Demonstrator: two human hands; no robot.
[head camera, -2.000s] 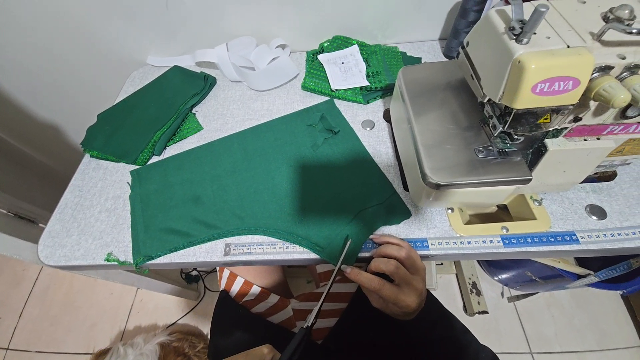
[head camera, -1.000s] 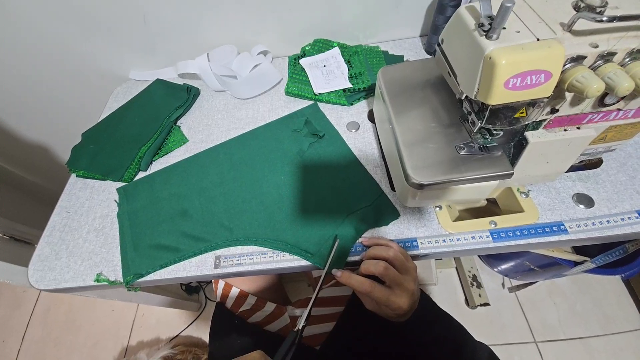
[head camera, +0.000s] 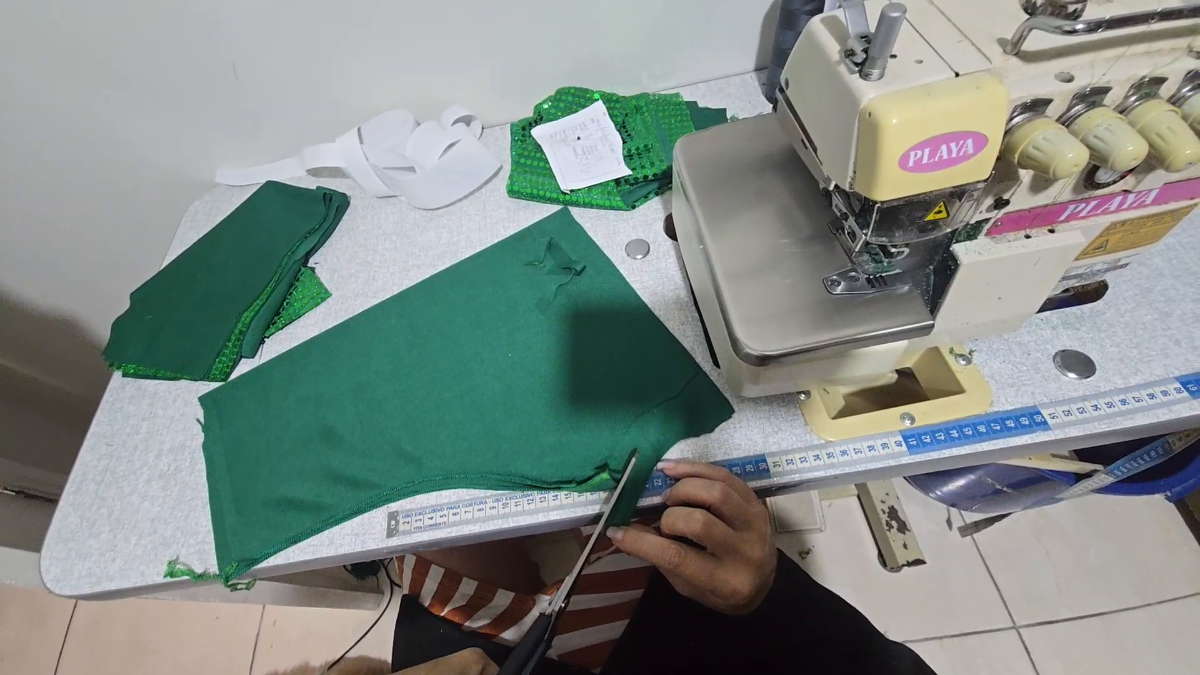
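A large green fabric piece (head camera: 412, 384) lies flat, its curved lower edge along the table's front. At bottom centre, my left hand (head camera: 450, 662), mostly cut off by the frame, holds dark-handled scissors (head camera: 586, 558). Their blades point up and right, with the tip over the fabric near its lower right edge. Just right of the blades, my right hand (head camera: 708, 534) grips a narrow part of the fabric between thumb and fingers. The fabric is rumpled beside the blades, and loose scraps lie near its top corner. A measuring tape (head camera: 825, 456) runs along the table edge, partly under the fabric.
An overlock sewing machine (head camera: 806, 234) stands at right. Folded green pieces (head camera: 211, 281) lie at left. Behind are white elastic or ribbon (head camera: 450, 173) and green sequined fabric (head camera: 562, 192) with a paper (head camera: 581, 150) on top. A blue container (head camera: 994, 492) is below the table's right side.
The fabric's lower edge by the blades has become rumpled, and the part at my right hand now looks narrower. Both hands stay near the same place, with the scissors still between them.
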